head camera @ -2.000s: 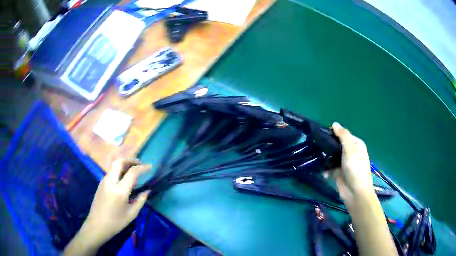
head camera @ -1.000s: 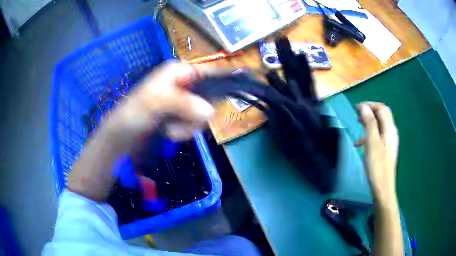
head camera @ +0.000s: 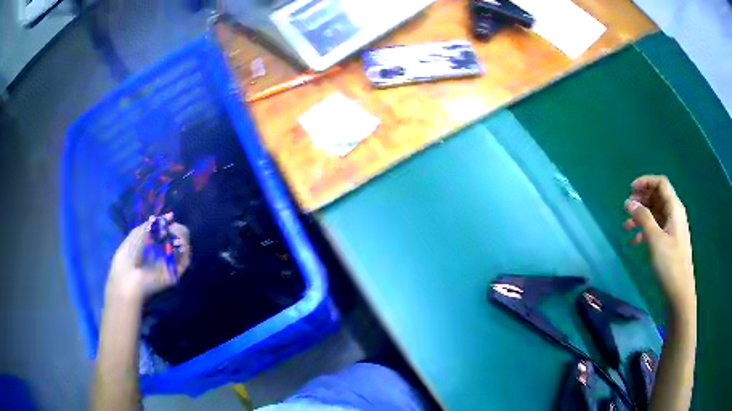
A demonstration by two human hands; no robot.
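My left hand [head camera: 152, 255] is over the left part of the blue plastic crate [head camera: 317, 309], its fingers closed around small blue and red plug ends [head camera: 166, 241]. A dark mass of clamps and leads [head camera: 221, 249] fills the crate, so what hangs below the hand is hard to tell. My right hand [head camera: 658, 217] is above the green bench [head camera: 401, 241] at the right, empty, with fingers curled and apart. Several black battery clamps lie on the bench near my right forearm; one clamp [head camera: 522, 301] lies with its handles spread.
The wooden table [head camera: 289, 164] at the top holds a pale scale [head camera: 321, 32], a patterned phone or case [head camera: 421, 63], a white card [head camera: 339, 123], a red pen [head camera: 293, 83], a black clamp [head camera: 502, 14] and paper [head camera: 570, 28]. The crate stands left of the bench.
The bundle of black clamps has gone from above the bench; my left hand has moved left and down into the crate area. My right hand has come away from the bundle.
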